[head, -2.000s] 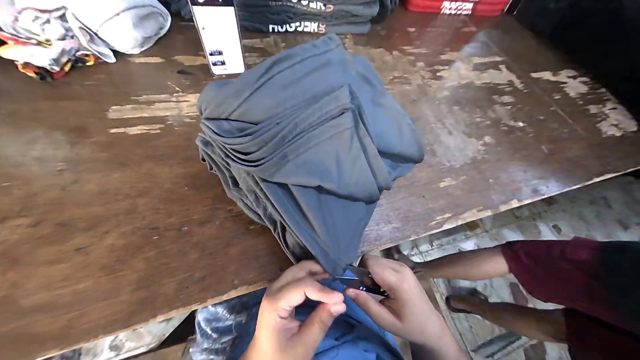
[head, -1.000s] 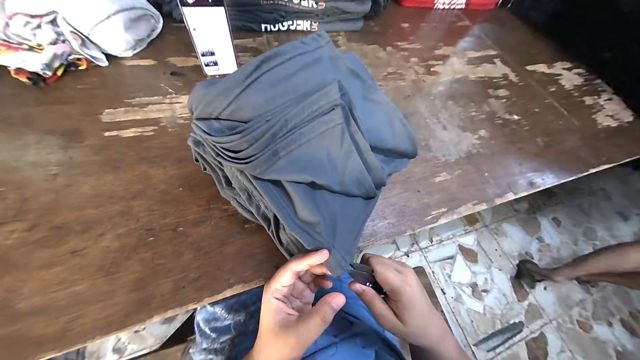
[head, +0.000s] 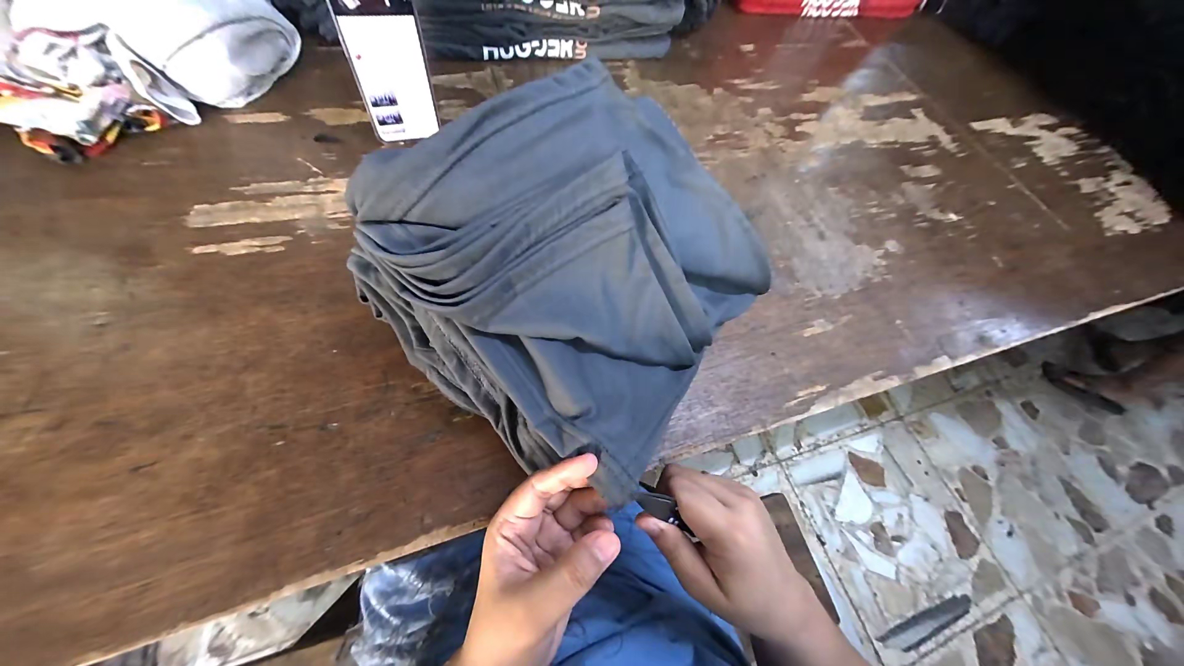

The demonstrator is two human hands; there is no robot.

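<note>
A pile of folded dark grey fabric garments (head: 555,259) lies on the worn wooden table, one corner hanging over the front edge. At that corner, my left hand (head: 550,546) has its fingers curled apart, the index fingertip against the cloth; whether it pinches any fabric cannot be told. My right hand (head: 731,546) is closed around a small black tool (head: 662,507), whose tip is beside the corner of the cloth. The tool's kind is unclear, as the fingers cover most of it.
A lit phone (head: 393,79) stands behind the pile on the wooden table (head: 231,388). Stacked dark printed garments (head: 592,28), a red one (head: 823,7) and a grey-white cloth bundle (head: 213,46) lie at the back. Tiled floor (head: 971,518) and someone's foot (head: 1091,384) show at right.
The other person's legs at the right have moved away rightward, leaving a foot near the frame's edge. My left hand's fingers have spread from their earlier pinch. The pile has stayed in place.
</note>
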